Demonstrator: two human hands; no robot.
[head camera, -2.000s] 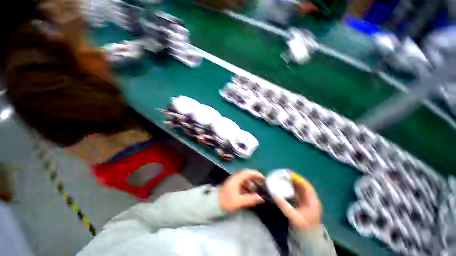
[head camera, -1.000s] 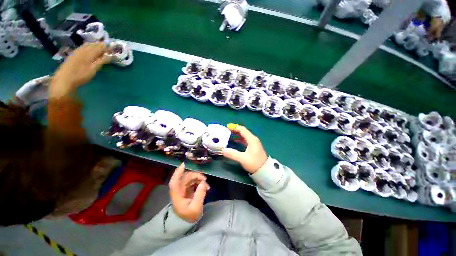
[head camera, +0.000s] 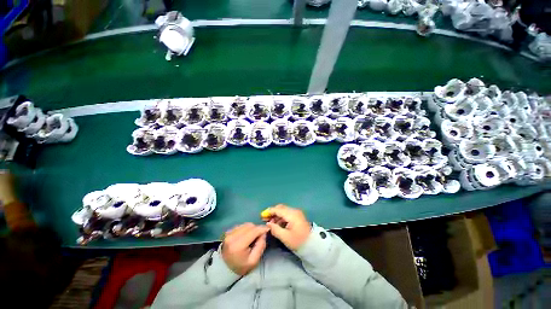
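My left hand (head camera: 243, 247) and my right hand (head camera: 290, 226) meet fingertip to fingertip at the bench's near edge. A yellow bit (head camera: 266, 213) shows at my right fingertips; I cannot tell if it is a tool or a finger cover. Anything small pinched between the fingers is hidden. To the left, an overlapping cluster of white housings (head camera: 154, 204) lies with closed faces up and dark reddish wiring at its near side. Neither hand touches it. Beyond my hands, housings with boards inside (head camera: 238, 133) stand open side up in long rows.
More board-filled housings (head camera: 361, 186) stand at right, beside packed bare shells (head camera: 488, 174). A white unit (head camera: 176, 37) lies on the green surface behind. Shells (head camera: 57, 128) stand by a black box at left. Below are a red stool (head camera: 115, 279), a cardboard box (head camera: 477, 256) and a neighbour's arm (head camera: 18, 211) at left.
My right hand has left the right end of the cluster and now meets my left hand. The view has turned right, so the bare shells show more fully. The neighbour's arm is lower at the left edge.
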